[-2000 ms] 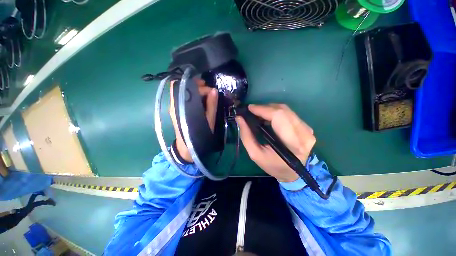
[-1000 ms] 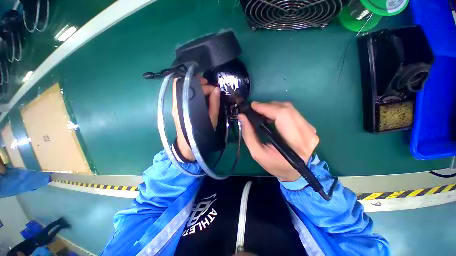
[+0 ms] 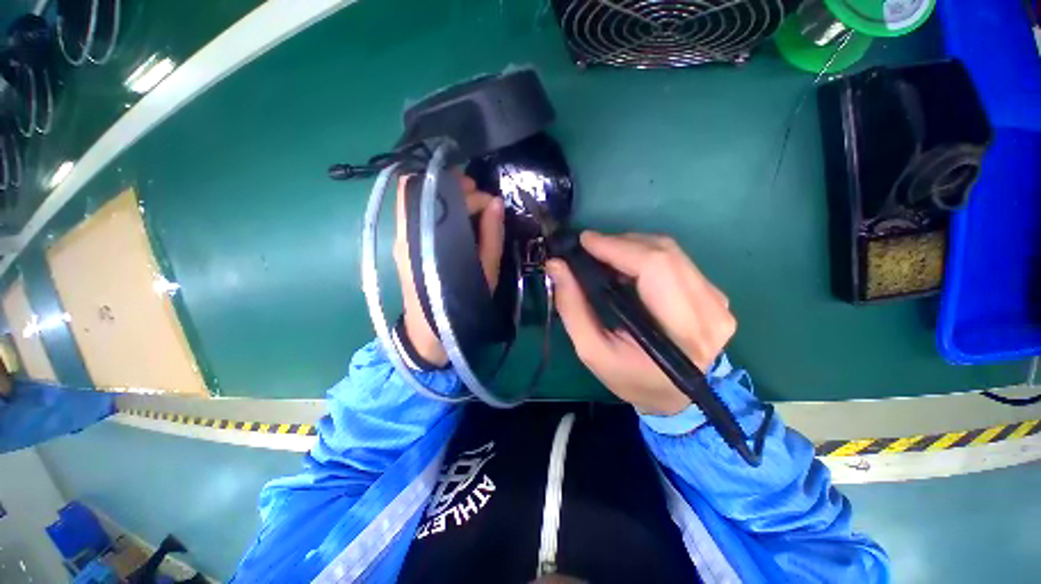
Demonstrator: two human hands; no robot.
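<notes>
The black headset [image 3: 477,114] lies on the green mat, its two pale curved rails bending toward me. My left hand [image 3: 487,234] grips it from behind the rails, partly hidden by the headset, with fingers at the open earcup. The glossy black earcup shell [image 3: 534,173] is tilted beside the fingers. My right hand [image 3: 653,314] holds the black soldering iron [image 3: 645,331] like a pen. Its tip end is at the earcup's inner side; the exact contact point and any lead wires are too small to tell. A short black stalk [image 3: 363,171] sticks out at the left.
The black soldering iron stand [image 3: 902,137] with a yellowish sponge [image 3: 904,265] is at the right, beside the blue tray [image 3: 991,308]. The fan [image 3: 668,29] and green solder spool [image 3: 816,40] are at the back. Tan boards [image 3: 120,302] and a white-edged conveyor [image 3: 188,86] are at left.
The headset and both hands have shifted slightly right in view. The iron has moved slightly at the earcup. Both hands keep their holds.
</notes>
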